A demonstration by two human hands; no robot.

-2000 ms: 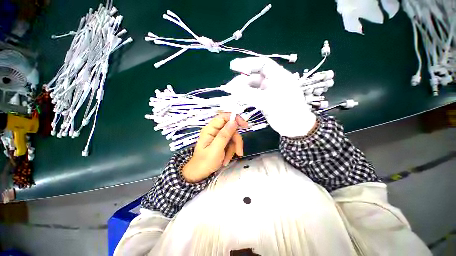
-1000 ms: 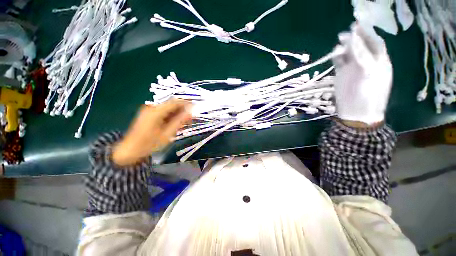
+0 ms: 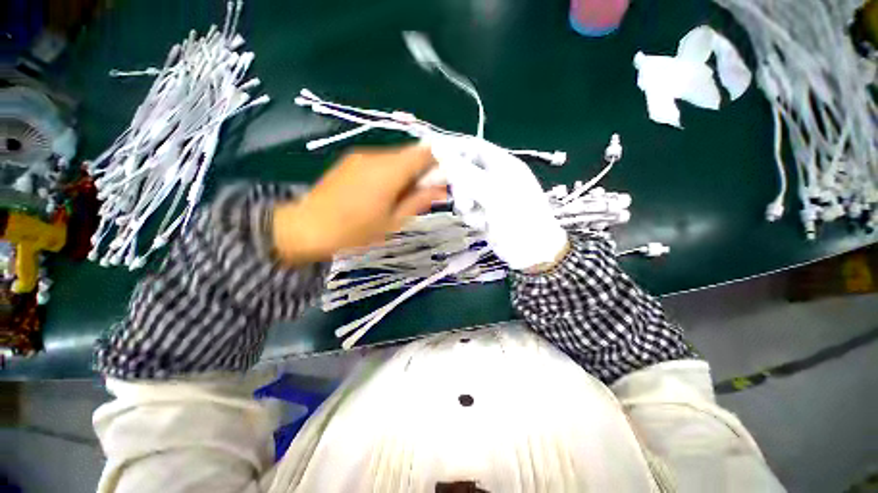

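My left hand (image 3: 356, 204), bare and blurred, is over the centre of the bench, its fingertips against my right hand. My right hand (image 3: 505, 207), in a white glove, is at the centre with fingers bent round a white cable assembly (image 3: 470, 91); its loose end rises above the glove and is blurred. Below both hands lies a bundle of white cable assemblies (image 3: 414, 252), partly hidden by them. A few more cable assemblies (image 3: 347, 120) lie just behind the hands. Whether my left hand grips anything is hidden by blur.
A pile of white cables (image 3: 168, 144) lies at left and a looser pile (image 3: 818, 116) at right. A crumpled white cloth or glove (image 3: 688, 77) lies by the right pile. A pink and blue bottle (image 3: 599, 13) is at the top edge. A yellow tool (image 3: 34, 241) and fan (image 3: 19, 135) are far left.
My right hand has come from the right back to the centre. My left hand has moved right and up to meet it. The view has shifted, showing the pink and blue bottle.
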